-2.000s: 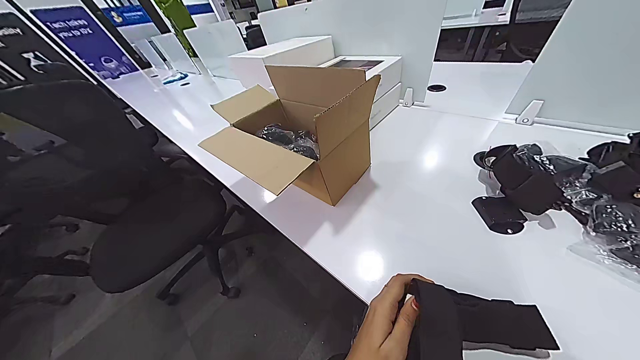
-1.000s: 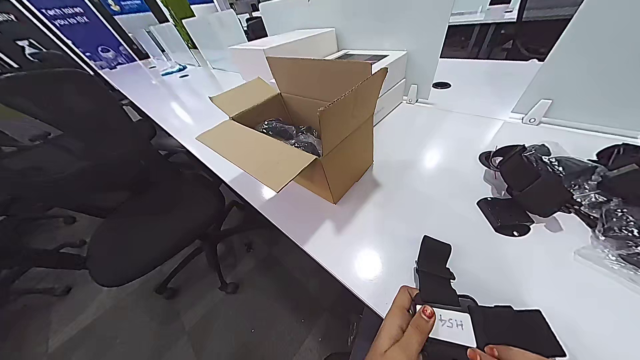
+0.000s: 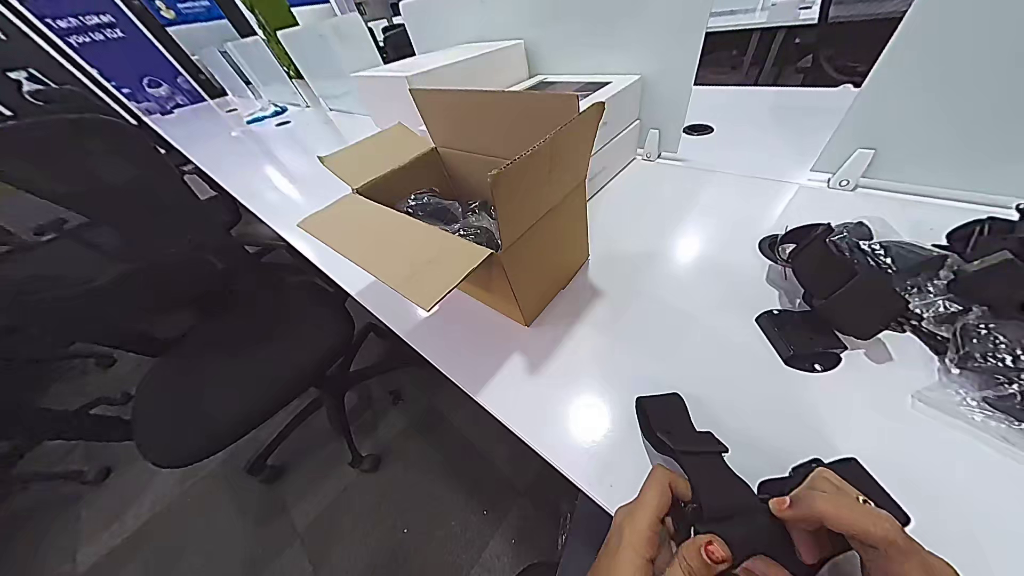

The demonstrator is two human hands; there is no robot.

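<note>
Both hands grip a black elastic strap (image 3: 724,488) low in the view, above the desk's near edge. My left hand (image 3: 660,532) pinches its left side, thumb and fingers closed on it. My right hand (image 3: 848,520) holds the right side, with a black padded part sticking out beyond its fingers. One strap end with a buckle points up and away from the hands. Farther off, an open cardboard box (image 3: 544,248) holds black items in clear plastic (image 3: 452,216). To the right lies a pile of black straps (image 3: 856,296), some in clear plastic bags.
The white desk (image 3: 640,336) runs from upper left to lower right. White boxes (image 3: 448,68) stand behind the cardboard box, against a frosted divider (image 3: 560,32). Another divider panel (image 3: 936,96) is at the right. A black office chair (image 3: 232,368) stands left of the desk.
The right hand has come into fuller view and grips the strap. The white label seen on the strap one second ago no longer shows. The box and the pile have stayed put.
</note>
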